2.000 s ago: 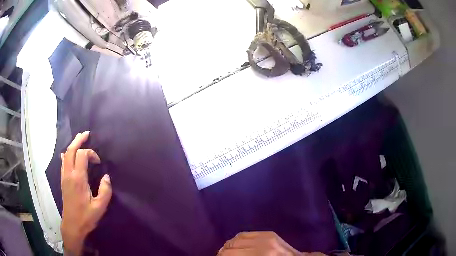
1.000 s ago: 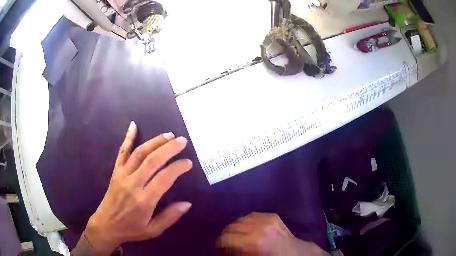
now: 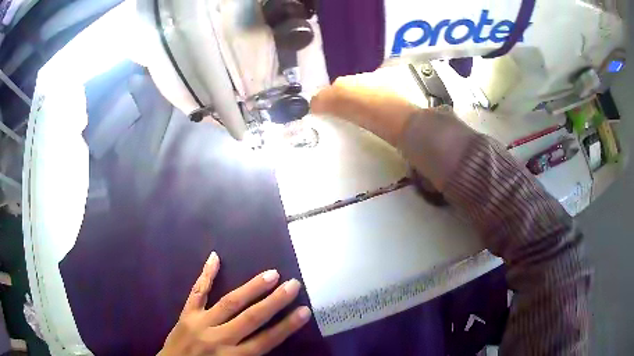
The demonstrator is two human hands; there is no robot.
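Observation:
A dark purple cloth panel [image 3: 174,229] lies flat on the white table, its upper end in the glare under the sewing machine head [image 3: 208,62]. My left hand [image 3: 236,316] lies on the panel near its right edge, fingers spread, holding nothing. My right hand [image 3: 340,97] is raised at the machine head, beside the dark round knobs [image 3: 292,31]. Its fingertips are lost in glare and behind parts, so I cannot tell if it holds anything. The needle area [image 3: 256,135] is bright and blurred.
My right forearm crosses the table and mostly hides the shears. Red-maroon snips [image 3: 548,159] and a red stick [image 3: 534,137] lie at the right, near a green box [image 3: 587,118]. A printed scale [image 3: 403,294] runs along the front edge. Purple cloth [image 3: 417,327] hangs below.
My right hand has gone from the cloth at the lap up to the machine head. My left hand remains spread on the panel, lower in view. The view has shifted, showing more of the machine.

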